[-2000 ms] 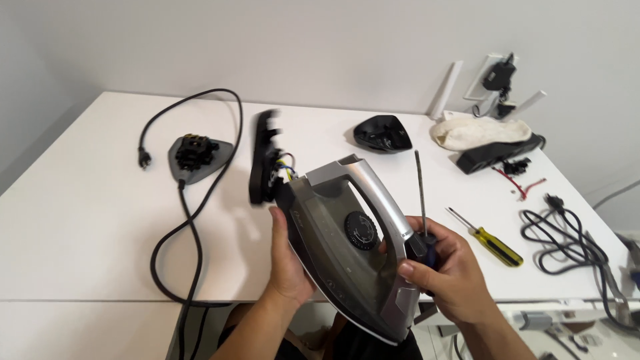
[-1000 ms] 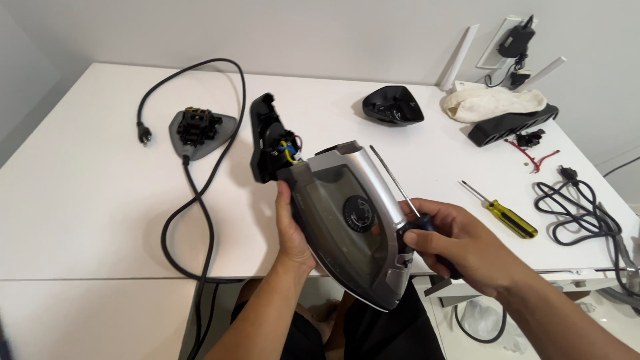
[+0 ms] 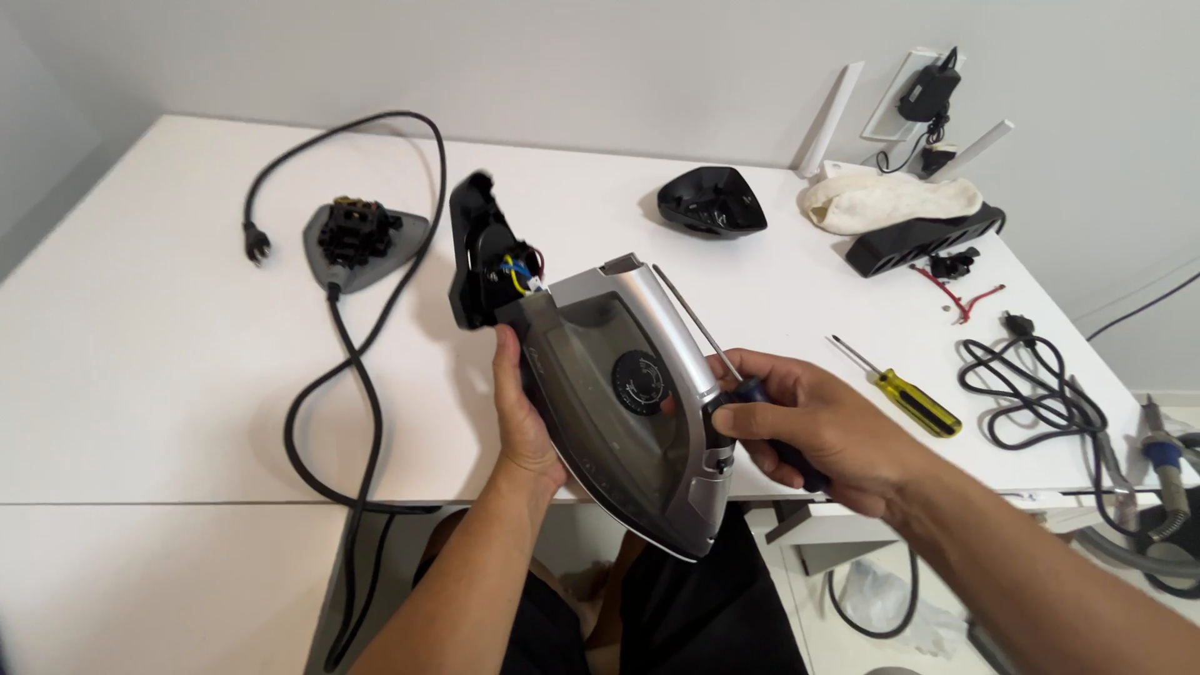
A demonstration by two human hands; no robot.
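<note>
A silver and grey clothes iron (image 3: 609,394) is tilted between my hands at the table's front edge, its tip pointing down toward my lap. My left hand (image 3: 528,427) supports its left side near the rear. My right hand (image 3: 797,417) grips the front of its handle and also holds a dark-handled screwdriver (image 3: 783,436), whose shaft points up and left alongside the handle. At the iron's rear, a black plastic cover (image 3: 478,253) stands off the body, with yellow, blue and red wires (image 3: 518,270) showing between them. Part of the screwdriver's handle is hidden by my fingers.
Left on the white table (image 3: 141,394) lies a grey base with a black connector block (image 3: 356,232) and a looped cord. Behind is a black plastic shell (image 3: 712,202). To the right are a yellow screwdriver (image 3: 917,403), white cloth (image 3: 891,200), power strip (image 3: 923,239) and coiled cable (image 3: 1041,389).
Both hands keep hold of the iron, and the screwdriver stays in my right hand. Its shaft leans further left than two seconds ago, when it pointed nearly straight up.
</note>
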